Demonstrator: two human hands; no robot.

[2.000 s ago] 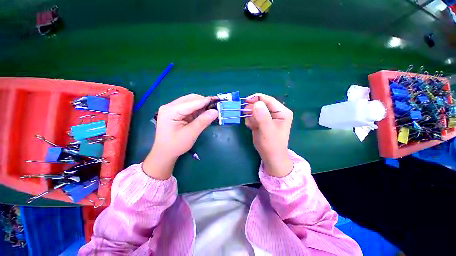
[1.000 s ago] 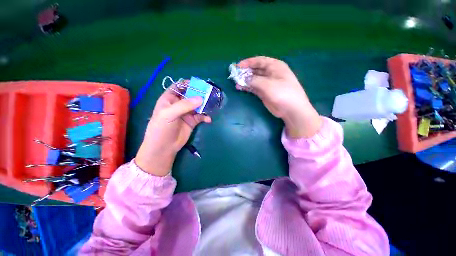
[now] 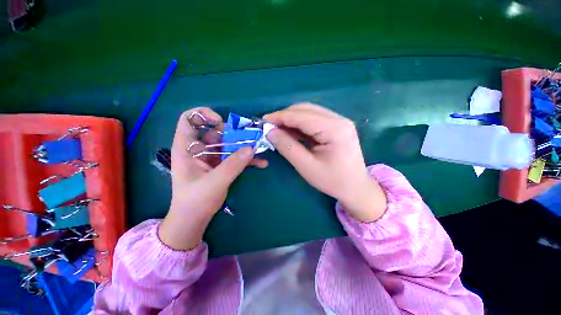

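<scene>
My left hand (image 3: 206,163) holds a blue binder clip (image 3: 232,139) by its body, its silver wire handles pointing left toward my palm. My right hand (image 3: 320,147) pinches a small white wad (image 3: 266,138) against the jaw end of the clip. Whatever the jaws grip there is mostly hidden by the wad and fingertips.
A red parts tray (image 3: 109,184) with blue and teal clips is at left. A blue stick (image 3: 152,101) lies beside it. A white bottle (image 3: 473,145) lies at right by white tissue (image 3: 485,99) and a second red tray (image 3: 515,132). A pointed pen tip (image 3: 228,210) shows below my left hand.
My right hand has come back left and down, bringing the wad to the clip. The clip is turned, its handles now pointing left. The view has shifted, with the trays and bottle lower or farther right.
</scene>
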